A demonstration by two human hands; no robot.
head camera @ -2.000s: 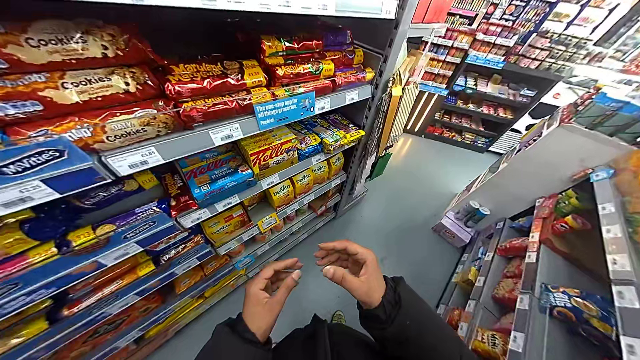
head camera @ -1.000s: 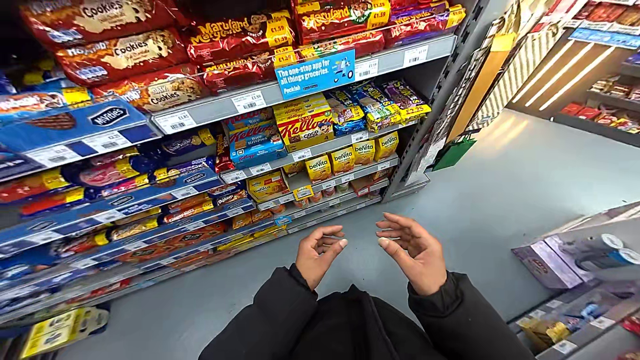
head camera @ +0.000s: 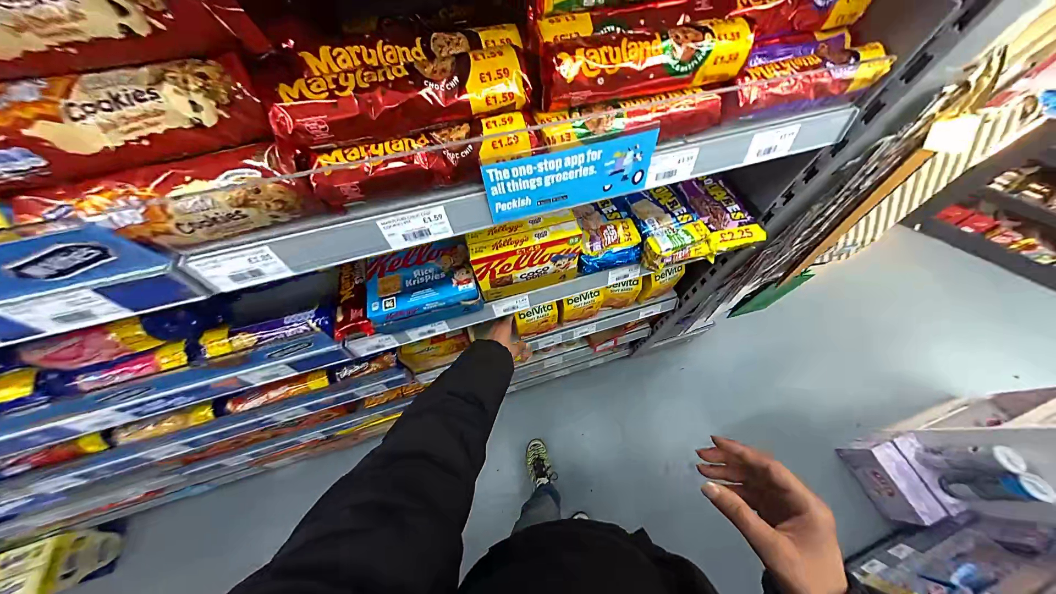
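My left hand (head camera: 508, 338) reaches out to the shelf, just left of the yellow belVita packs (head camera: 536, 318) and below the blue Rice Krispies box (head camera: 423, 289). Its fingers are partly hidden at the shelf edge, so whether they hold anything cannot be told. A yellow Kellogg's Coco Pops box (head camera: 525, 262) lies above it, beside blue and purple Squares packs (head camera: 719, 213). Over the floor at the lower right, my right hand (head camera: 767, 503) is raised with its fingers apart and holds nothing.
Maryland cookie packs (head camera: 396, 91) fill the upper shelf, whose edge bears a blue sign (head camera: 571, 175). A dark shelf upright (head camera: 792, 186) stands at the right end. Across the grey floor (head camera: 660, 404), a low display (head camera: 895, 478) juts in at the lower right.
My left hand has gone from beside my right hand, in front of my body, to the biscuit shelf. My right hand is now lower and farther right in view.
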